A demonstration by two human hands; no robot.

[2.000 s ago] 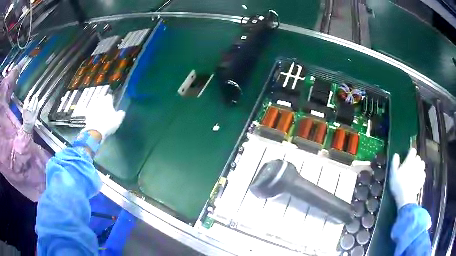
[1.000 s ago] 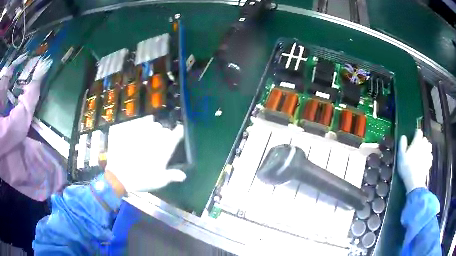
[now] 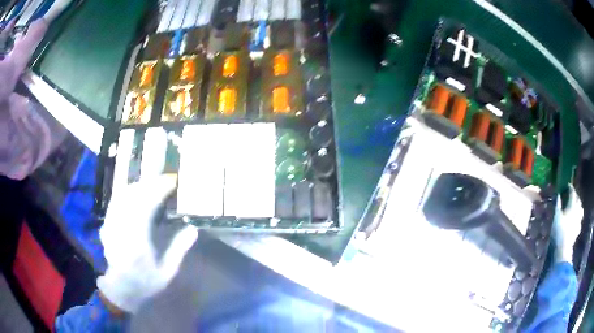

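Note:
An upper chassis half (image 3: 226, 169) with rows of orange-yellow coils and white strips lies open at left centre. My left hand (image 3: 140, 227), in a white glove, is at its near left corner, fingers over the edge and strips, thumb below the edge. A lower chassis (image 3: 404, 260) with a green board and three copper coils lies tilted at the right, its near part washed out by glare. A black handheld barcode scanner (image 3: 459, 200) lies on its white strips. My right hand (image 3: 568, 224), gloved, blurred and partly hidden, is beside its right edge; nothing shows in it.
The near metal rail (image 3: 280, 250) runs below both units, and a far rail (image 3: 521, 32) curves at upper right. A person's pink sleeve (image 3: 26, 140) is at the left edge. A blue bin (image 3: 81, 195) is below the rail. A small white piece (image 3: 359, 99) lies between the units.
The upper chassis half has come right along the green mat with my left hand, closer to the lower chassis. The view has shifted left and nearer. The scanner still lies on the lower chassis.

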